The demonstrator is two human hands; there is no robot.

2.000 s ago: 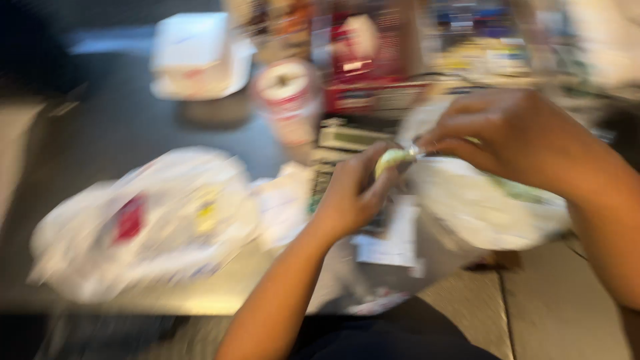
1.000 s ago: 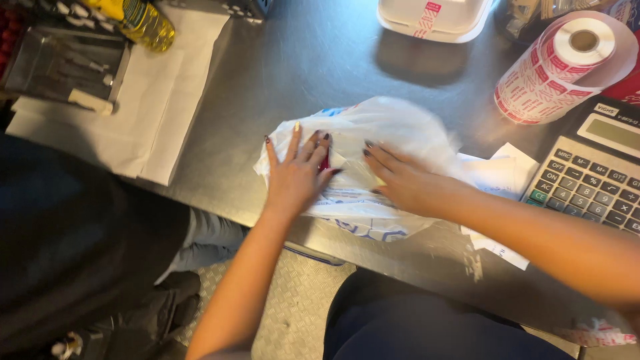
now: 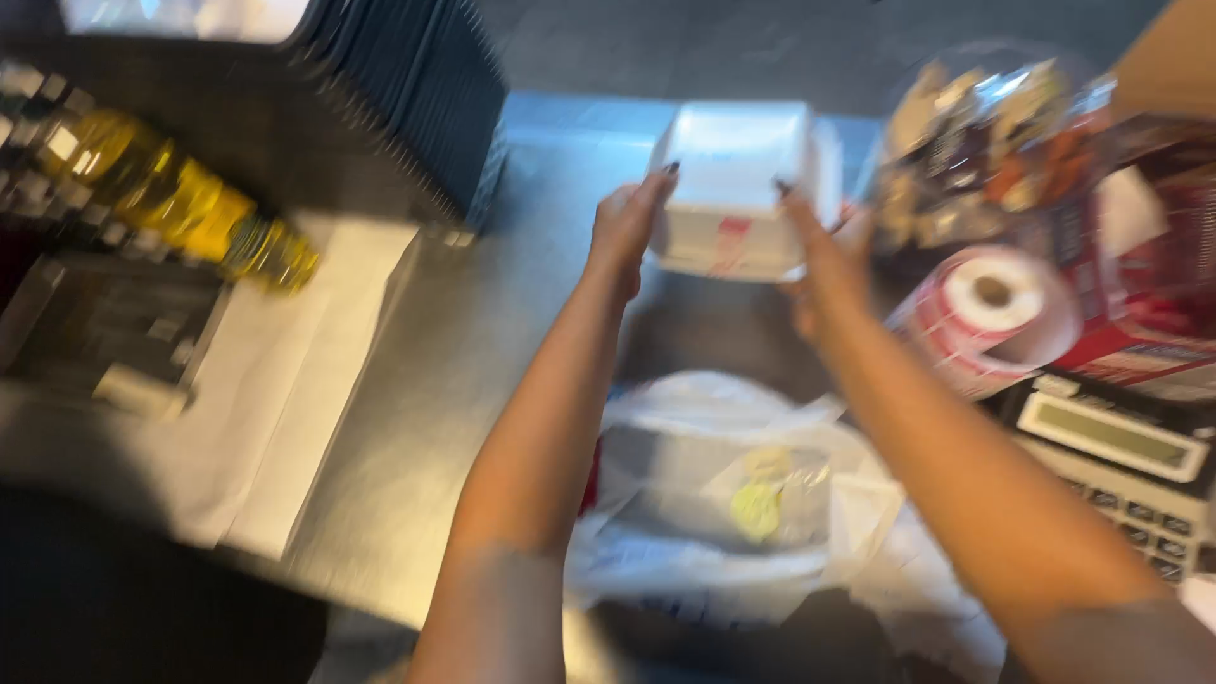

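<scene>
Between both hands is a white foam takeout box with a red and white sticker on its front. My left hand grips its left side, and my right hand grips its right side, thumbs near the top. Nearer to me, a white plastic bag lies spread on the steel counter. Pale green and yellowish items, too blurred to name, show in the bag's middle, with something red at its left edge.
Right of the box are a sticker roll, a container of wrapped packets, a red box and a calculator. At left are a yellow oil bottle, paper sheets and stacked black trays.
Both hands have left the plastic bag, moved forward and taken hold of the white foam box. The bag now lies opened out, its contents showing.
</scene>
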